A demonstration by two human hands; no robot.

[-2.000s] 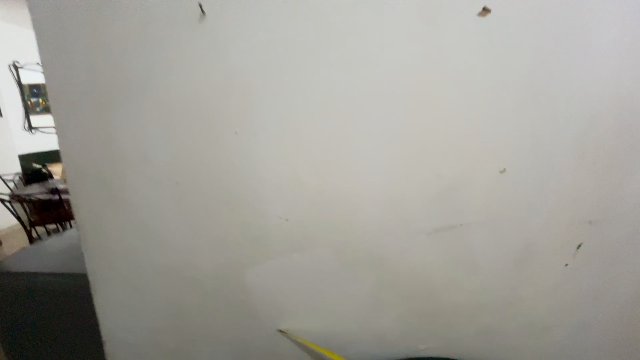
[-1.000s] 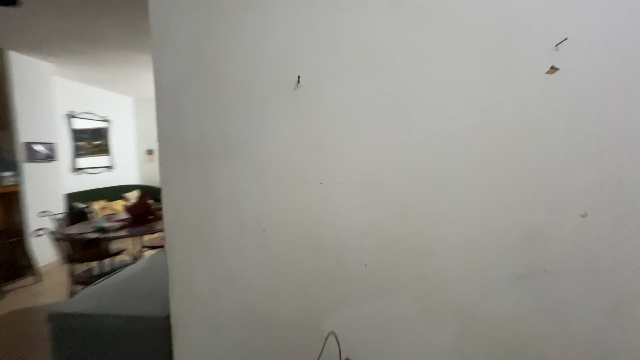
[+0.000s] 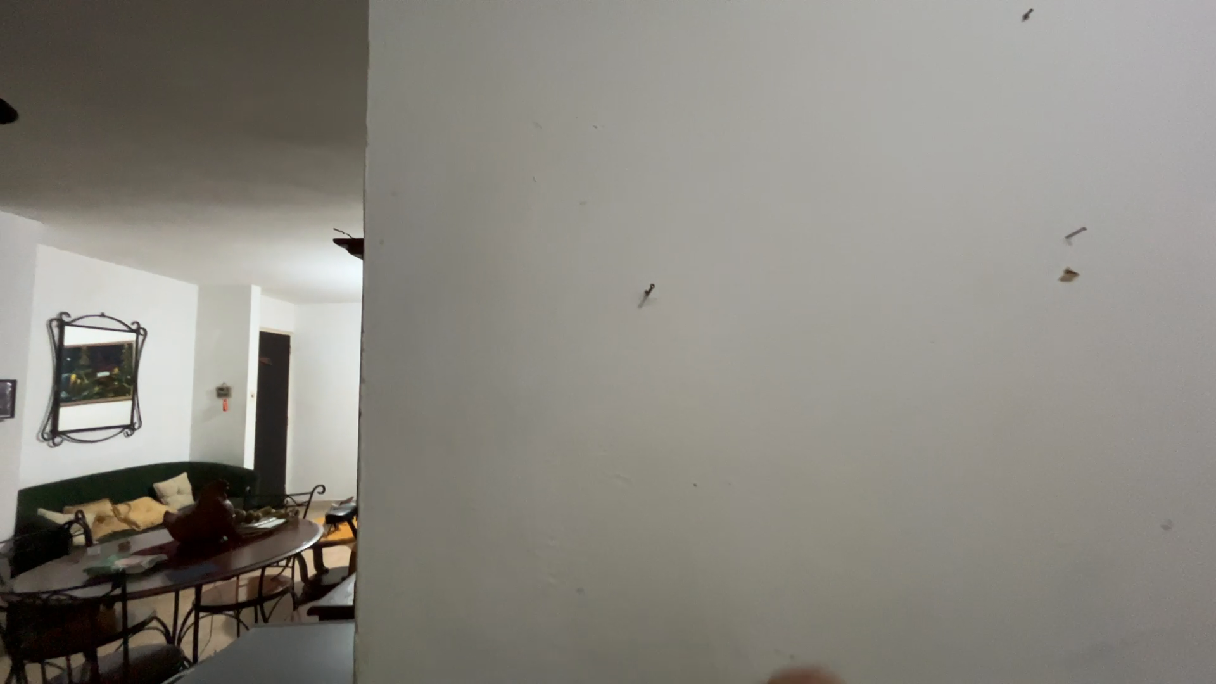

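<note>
A white painted wall (image 3: 807, 408) fills most of the view. One nail (image 3: 650, 290) sticks out of it near the centre, another nail (image 3: 1075, 233) is at the right, and a third nail (image 3: 1027, 14) is near the top edge. Just below the right-hand nail is a small chipped spot (image 3: 1069, 275). A blurred, skin-coloured tip, apparently a finger of my right hand (image 3: 806, 676), shows at the bottom edge in front of the wall; which hand it belongs to is not certain. The rest of that hand and anything in it are hidden. My left hand is out of view.
The wall ends at a vertical edge (image 3: 363, 427) on the left. Beyond it are an oval table (image 3: 275, 551), metal-framed chairs (image 3: 71, 636), a green sofa (image 3: 57, 489) with cushions and a framed mirror (image 3: 96, 433). A grey flat surface (image 3: 275, 655) lies low beside the wall.
The view has swung left and up, bringing more of the room into sight. A yellow strip at the bottom two seconds ago and a thin curved thing one second ago are out of view; a blurred fingertip shows now.
</note>
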